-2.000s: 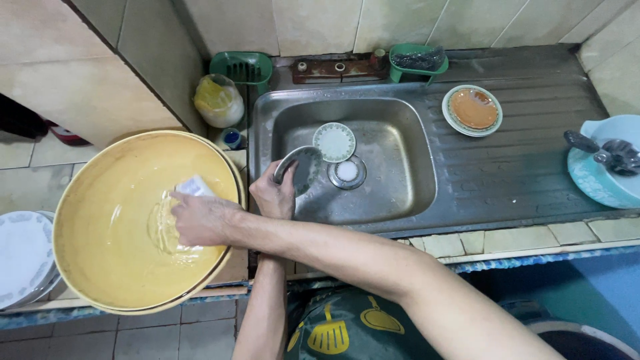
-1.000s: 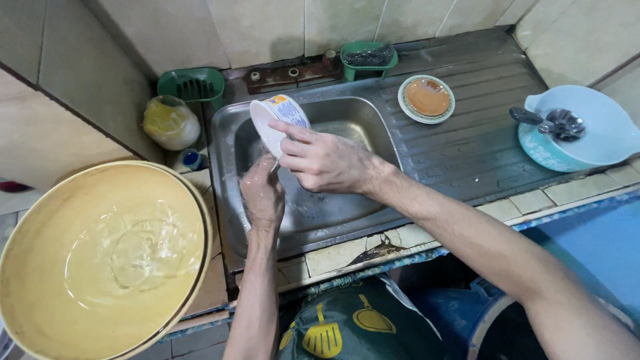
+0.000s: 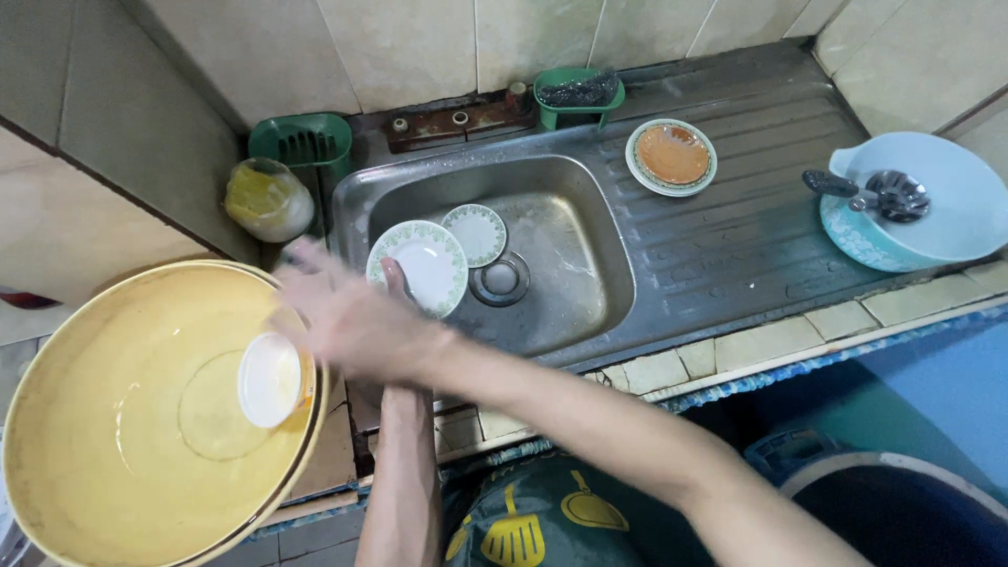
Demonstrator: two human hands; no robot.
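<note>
My left hand (image 3: 398, 287) holds a white plate with a green patterned rim (image 3: 433, 268) over the left part of the steel sink; the crossing right arm hides most of this hand. A smaller plate of the same pattern (image 3: 476, 235) lies in the sink beside the drain. My right hand (image 3: 327, 303), blurred by motion, is at the right rim of the large yellow basin (image 3: 87, 504), its fingers apart and nothing seen in them. Inside that basin, against its right wall, a white plastic tub (image 3: 269, 379) leans on its side.
An orange dish on a plate (image 3: 672, 183) sits on the ridged drainboard. Farther right, a light-blue bowl (image 3: 874, 248) holds black-handled utensils. Green plastic holders (image 3: 311, 126) stand behind the sink, near a jar with yellow contents (image 3: 268, 201). A dark, round container (image 3: 898, 504) is below the counter.
One second ago the right hand held the white tub over the sink; now the tub is in the yellow basin and that hand is at its rim. The left hand now holds a plate.
</note>
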